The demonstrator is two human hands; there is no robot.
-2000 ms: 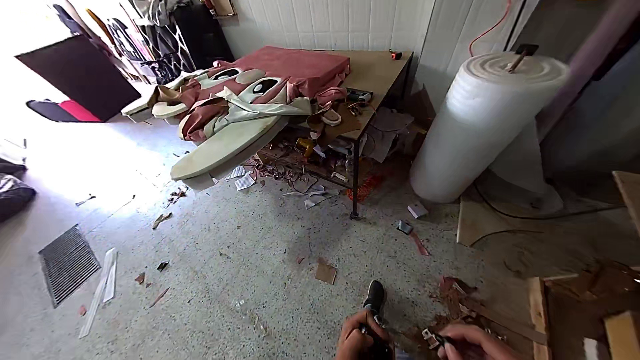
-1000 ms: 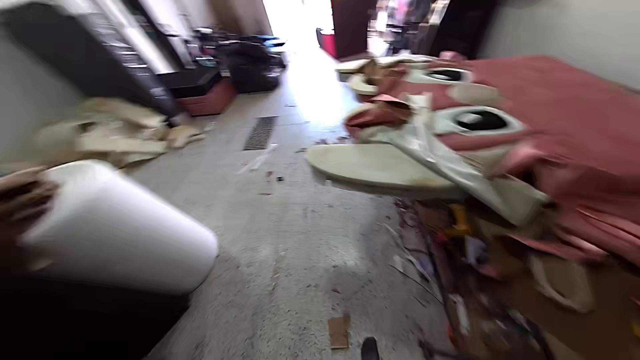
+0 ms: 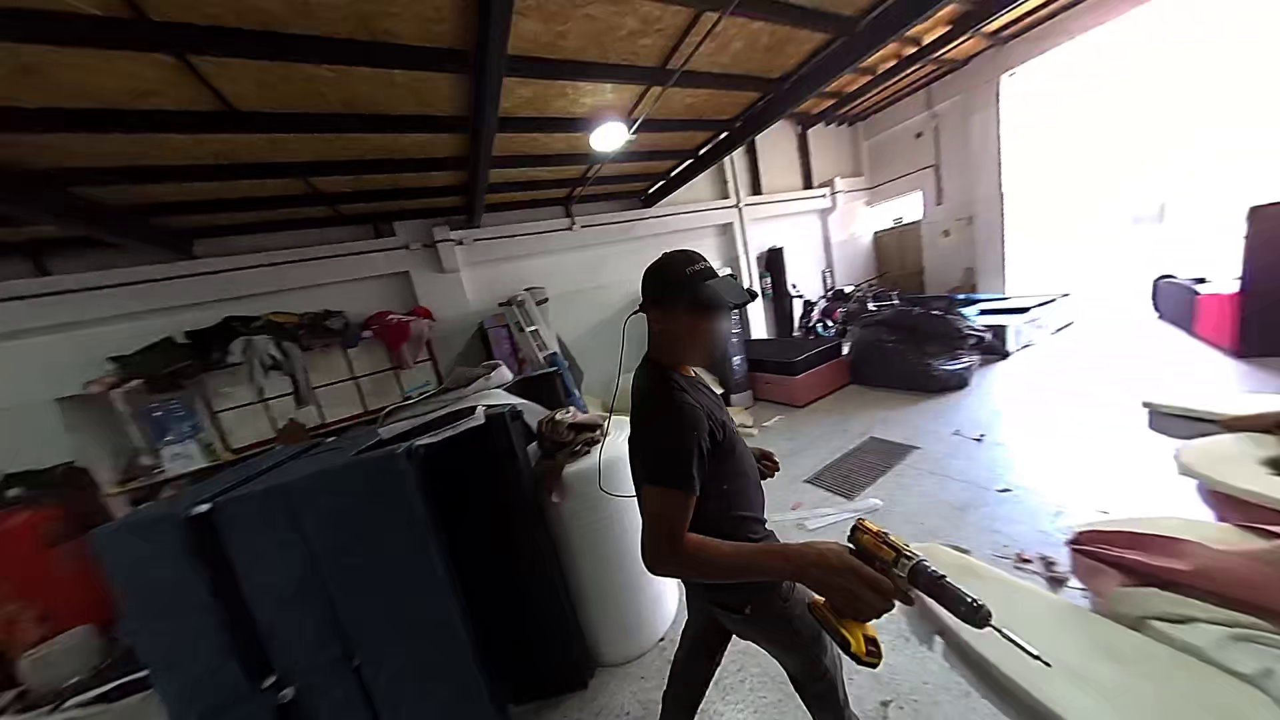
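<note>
Neither my left hand nor my right hand shows in the head view now. Close in front, right of centre, a co-worker [image 3: 710,460] in a black cap and dark T-shirt stands side-on. One of that person's hands grips a yellow and black cordless drill [image 3: 915,575] with a long bit, which points down to the right. Beneath and beyond the drill lies a pale, rounded padded panel [image 3: 1080,640]. Pink upholstery material [image 3: 1160,570] and more pale padded pieces are at the right edge.
Dark blue upright panels [image 3: 330,580] fill the lower left, beside a thick white roll [image 3: 610,550]. A metal floor grate [image 3: 862,467] and white strips [image 3: 830,513] lie behind the co-worker. Farther back are a black plastic-wrapped bundle [image 3: 915,345] and a pink and black base [image 3: 797,370].
The view has swung far round and up. Both my hands, seen low in the frame two seconds ago, are out of sight. A co-worker with a drill is now in view.
</note>
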